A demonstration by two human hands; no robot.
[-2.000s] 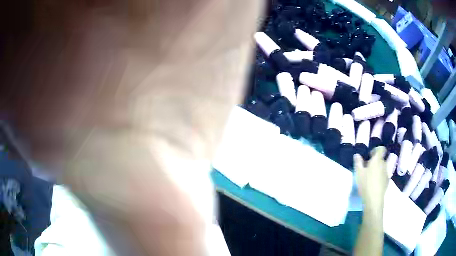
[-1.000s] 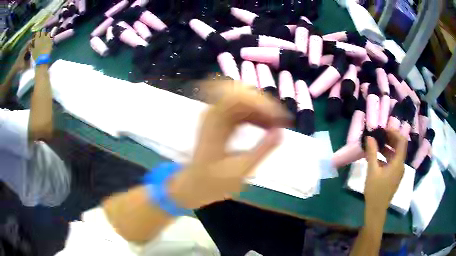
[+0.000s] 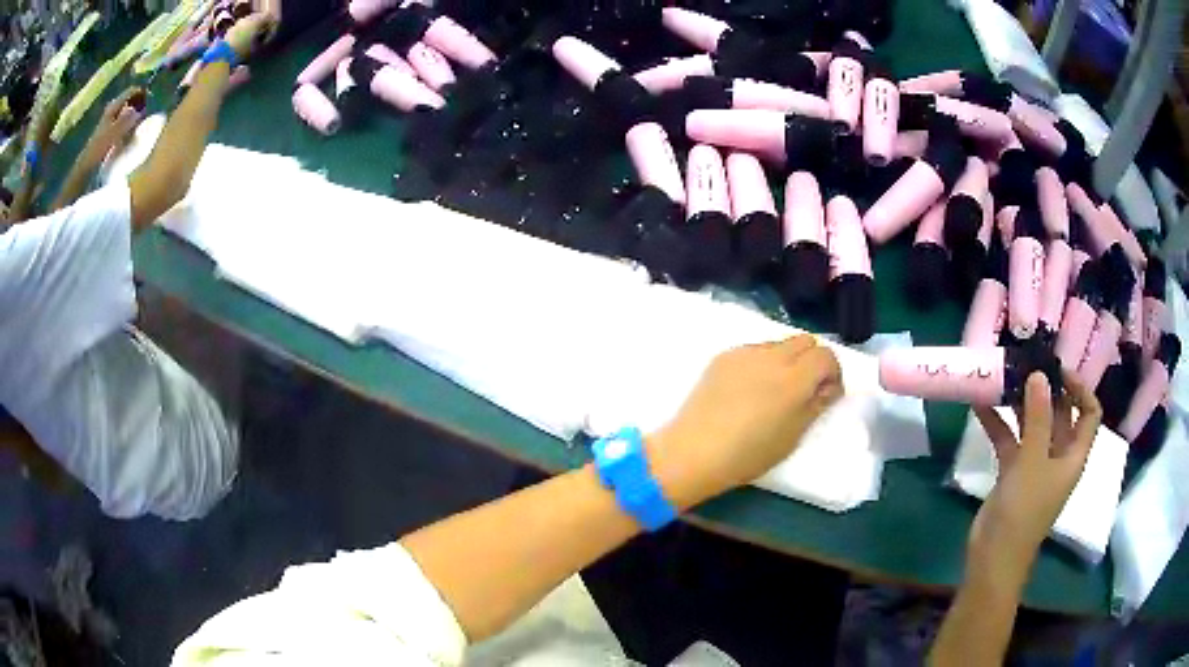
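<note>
My right hand [image 3: 1039, 450] holds a pink-and-black item [image 3: 944, 374] by its black end, the pink tube pointing left above the table edge. My left hand [image 3: 750, 417], with a blue wristband [image 3: 632, 478], rests on the right part of the row of white packing bags [image 3: 456, 300]. Its fingertips are bent together at the bags' upper edge; whether they pinch a bag cannot be told. A pale loose bag [image 3: 902, 431] shows at the row's right end. A spare bag stack [image 3: 1095, 489] lies partly behind my right hand.
A pile of pink-and-black items [image 3: 802, 209] lies across the green table [image 3: 280, 352], with dark black pieces [image 3: 509, 170] beside it. A seated person in white [image 3: 65, 300] reaches over the table at left. Grey metal uprights [image 3: 1137, 91] and white bags [image 3: 1154, 521] are at the right.
My left hand has moved right and down onto the bags. The item in my right hand has risen and now lies level, clear of the stack. The neighbour's hand has moved further away.
</note>
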